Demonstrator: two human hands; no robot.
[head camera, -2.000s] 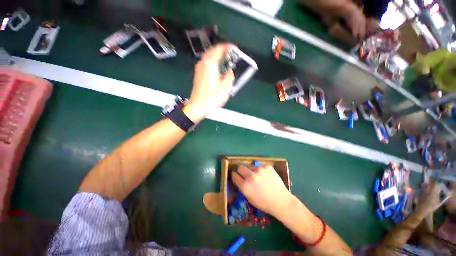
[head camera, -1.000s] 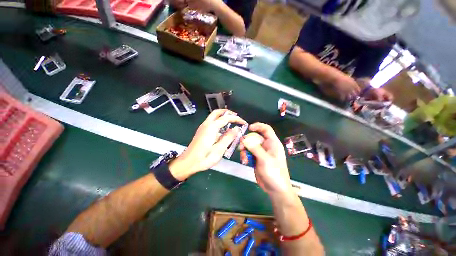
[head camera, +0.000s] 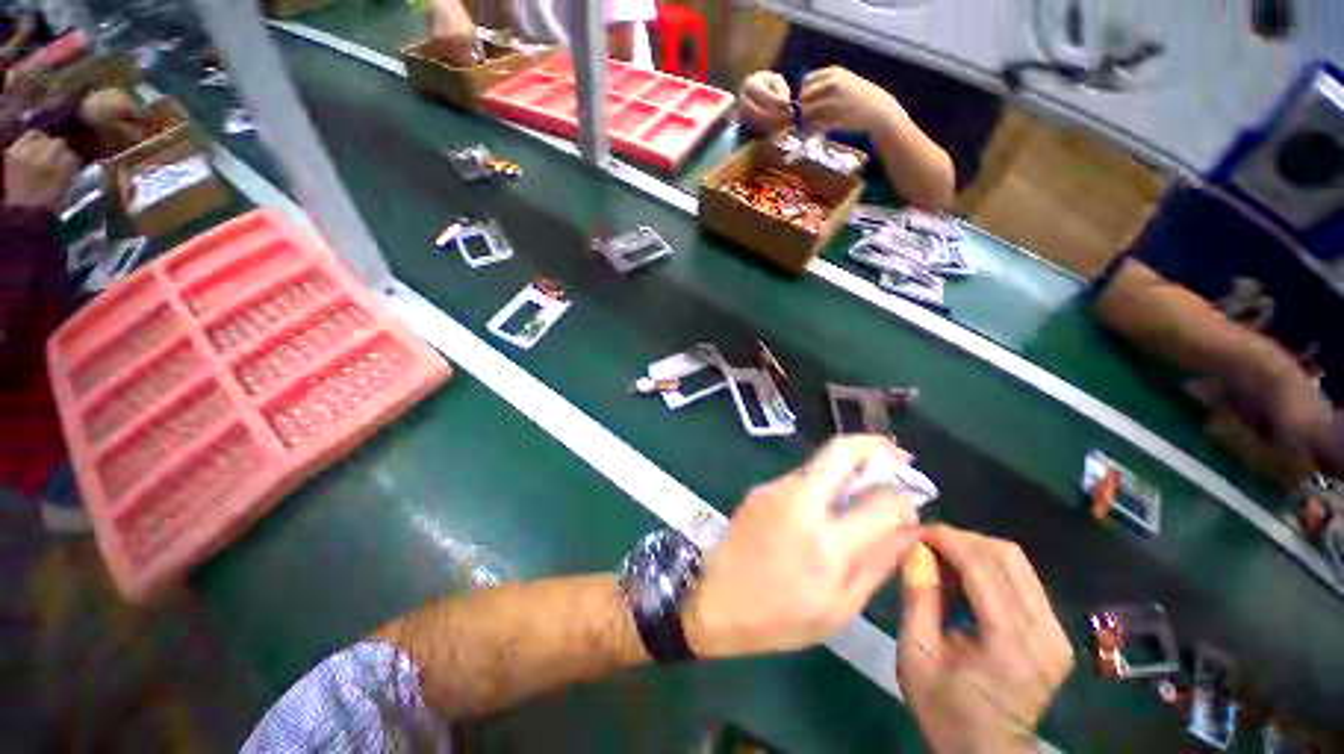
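Note:
My left hand (head camera: 811, 552), with a dark watch at the wrist, holds a white device housing (head camera: 893, 480) over the belt's near rail; fingers cover most of the housing. My right hand (head camera: 985, 633) is close beside it, thumb and finger pinched together near the housing's lower edge. What the right fingers hold is hidden; no blue battery shows there. White housings lie on the dark green belt beyond, such as a pair of overlapping frames (head camera: 725, 386) and a single frame (head camera: 528, 315).
A pink-red parts tray (head camera: 243, 386) lies at the left, another (head camera: 612, 106) across the belt. A cardboard box of orange-red pieces (head camera: 781, 195) stands on the far side beside a pile of white frames (head camera: 911, 248). People work across the belt and at the far left.
The view has swung left, so the near battery box is almost out of the picture. Both hands stay together at the housing; the blue battery seen at the right fingers earlier is no longer visible.

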